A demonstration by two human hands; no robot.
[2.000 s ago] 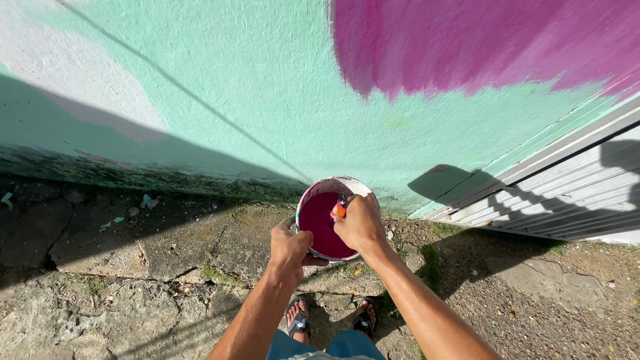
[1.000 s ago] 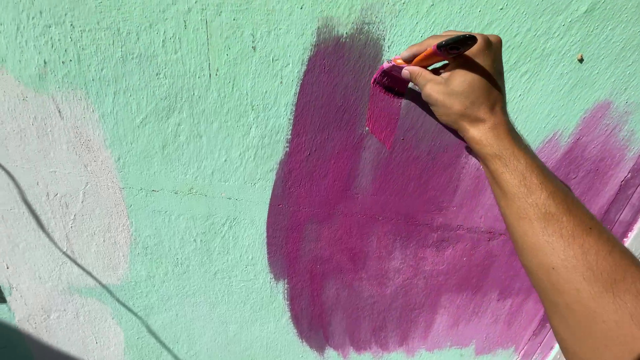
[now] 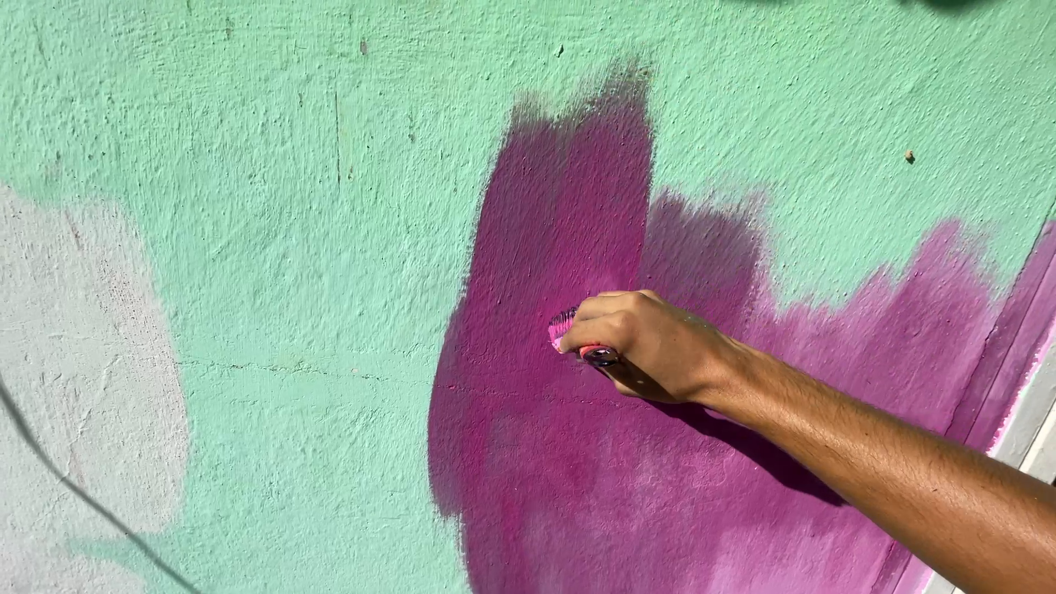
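My right hand [image 3: 652, 342] reaches in from the lower right and is closed around a paintbrush [image 3: 563, 327]. The brush has pinkish-purple paint on its bristles and a dark-tipped orange-red handle, whose end sticks out below my fingers. Its bristles are at the purple painted area [image 3: 569, 214] of a rough mint-green wall [image 3: 313, 247]. The paint is darker and denser at the left and thinner, streaky at the right. My left hand and the paint bucket are out of view.
A pale grey-white patch [image 3: 82, 371] covers the wall's left side, crossed low down by a thin curved shadow. At the lower right, a light-coloured frame edge [image 3: 1019, 433] borders the purple paint. A small dark speck [image 3: 909, 156] marks the upper right wall.
The view has moved from the bucket up to the wall; my left hand has gone out of view. Since one second ago, purple paint has been added near the top, and my right hand is lower on the patch.
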